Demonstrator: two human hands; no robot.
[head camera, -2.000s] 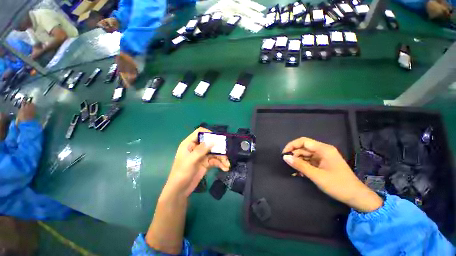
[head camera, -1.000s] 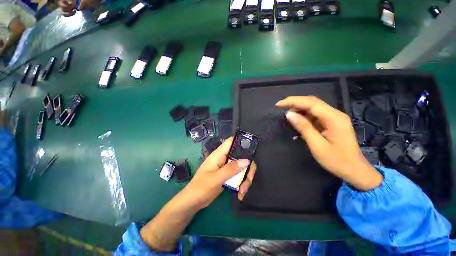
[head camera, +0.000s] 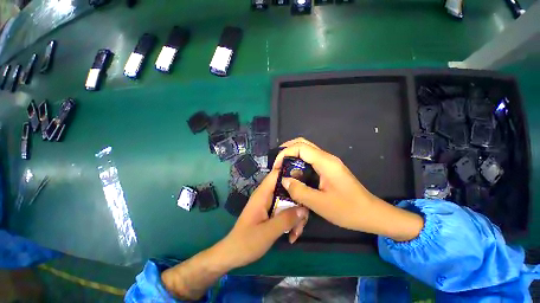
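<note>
A phone body, black with a round detail at its far half and white at its near half, is held upright in front of me at the tray's left wall. My left hand grips its near, white half. My right hand is over its far half, thumb pressed by the round detail and fingers around the top end. The fingers hide much of the phone. Whether a small part is under the right fingers cannot be told.
The parts tray has square dark parts in its right compartment. A loose pile of square parts lies left of it. Several phones stand spaced out beyond. A clear strip and dark frames lie left.
My right hand has moved left from over the tray onto the phone, which my left hand has turned upright. The view has shifted, so the tray and bench sit higher in the picture.
</note>
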